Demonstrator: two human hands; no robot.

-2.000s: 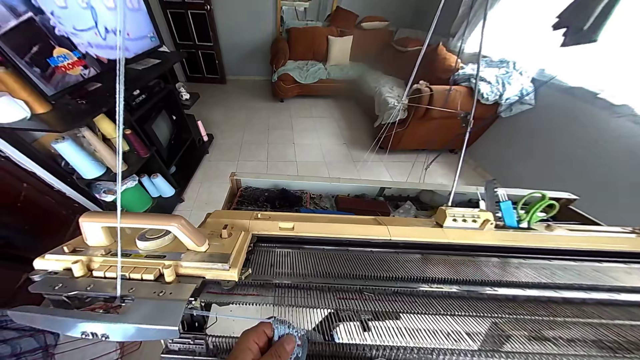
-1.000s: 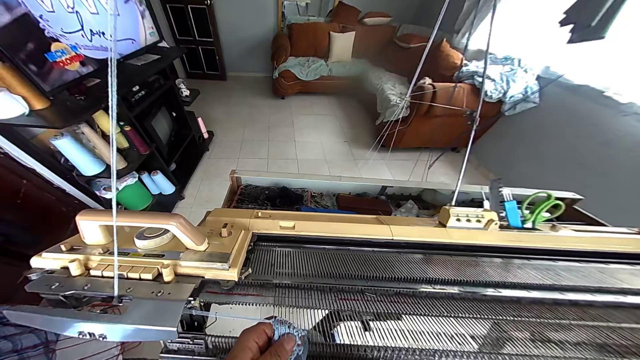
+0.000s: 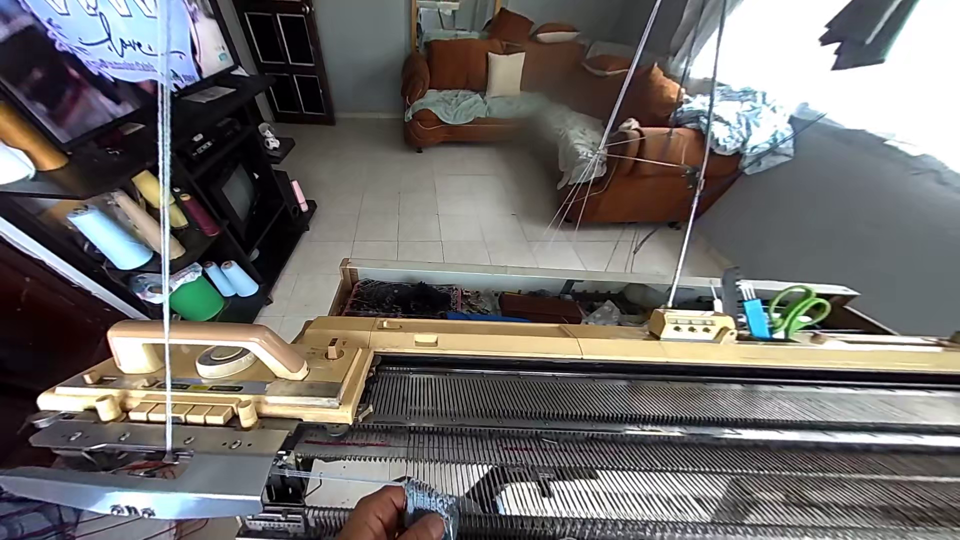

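My left hand [image 3: 391,516] is at the bottom edge, its thumb and fingers closed on a small piece of blue-grey knitted fabric [image 3: 431,508]. The fabric lies at the needle beds [image 3: 570,397] of a knitting machine. A thin yarn runs from it leftward to the machine's carriage [image 3: 210,375], which stands at the left end with its beige handle [image 3: 206,334] upright. White yarn [image 3: 166,225] drops vertically into the metal carriage arm [image 3: 142,487]. The rest of this hand is cut off by the frame. My right hand is not in view.
A beige row counter [image 3: 691,325] and green-handled scissors [image 3: 799,311] sit on the machine's back rail. Behind it stands an open box [image 3: 525,268] of assorted items. Yarn cones [image 3: 111,237] fill a black shelf at left, near a green bucket [image 3: 196,298]. An orange sofa [image 3: 465,67] stands farther back.
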